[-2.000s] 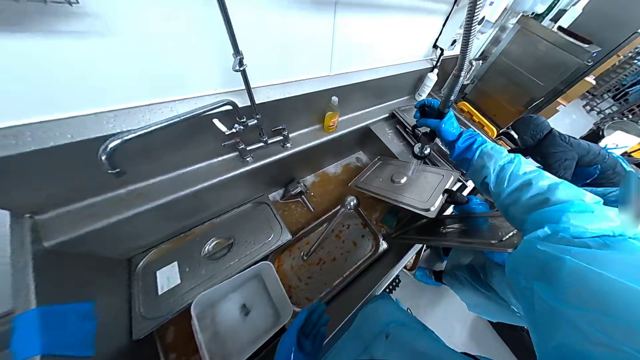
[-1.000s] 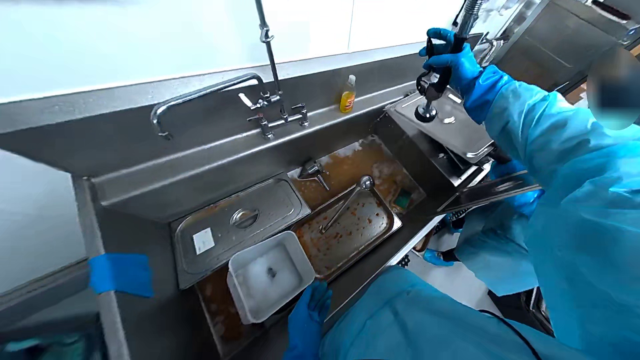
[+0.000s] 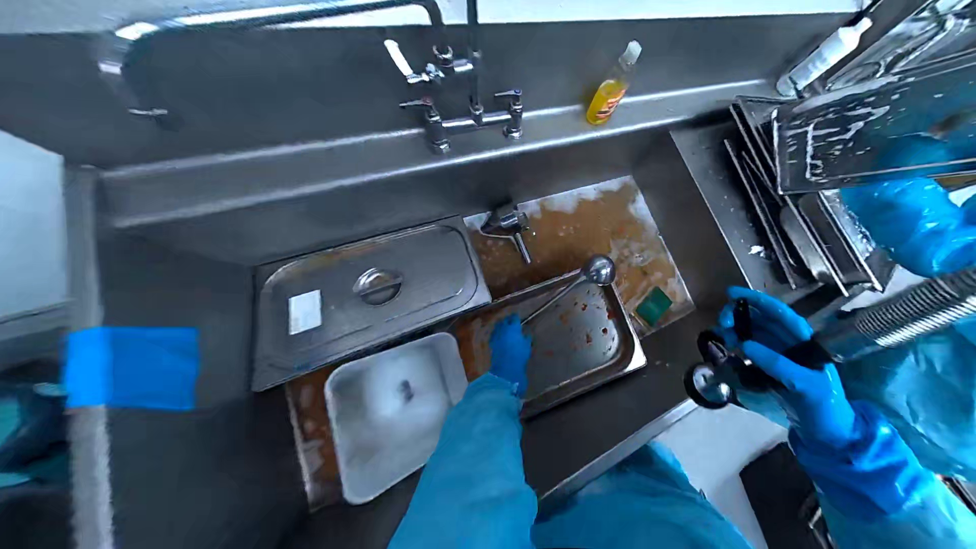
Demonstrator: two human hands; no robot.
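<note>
My left hand (image 3: 509, 352), in a blue glove, reaches into the sink onto the left part of a shallow steel pan (image 3: 573, 343), at the handle end of a ladle (image 3: 599, 271); its fingers are hidden, so its grip cannot be told. My right hand (image 3: 789, 366), also gloved, is closed around the black handle of a pre-rinse spray nozzle (image 3: 711, 385) with a coiled metal hose, at the sink's right front edge. Left of the pan are a whitish rectangular tub (image 3: 396, 415) and a steel pan lid (image 3: 419, 267) with a knob and a label.
A can-shaped metal tool (image 3: 505, 221) and a green scouring pad (image 3: 653, 306) lie in brown water. A faucet (image 3: 476, 118) and a yellow soap bottle (image 3: 608, 95) stand behind. At right, trays (image 3: 793, 221) lean together, and a co-worker's gloved hand (image 3: 915, 221) holds a wet tray (image 3: 862, 137).
My left hand has moved from the sink's front edge into the sink over the shallow pan. My right hand has brought the spray nozzle lower and nearer. A wet tray now appears at right.
</note>
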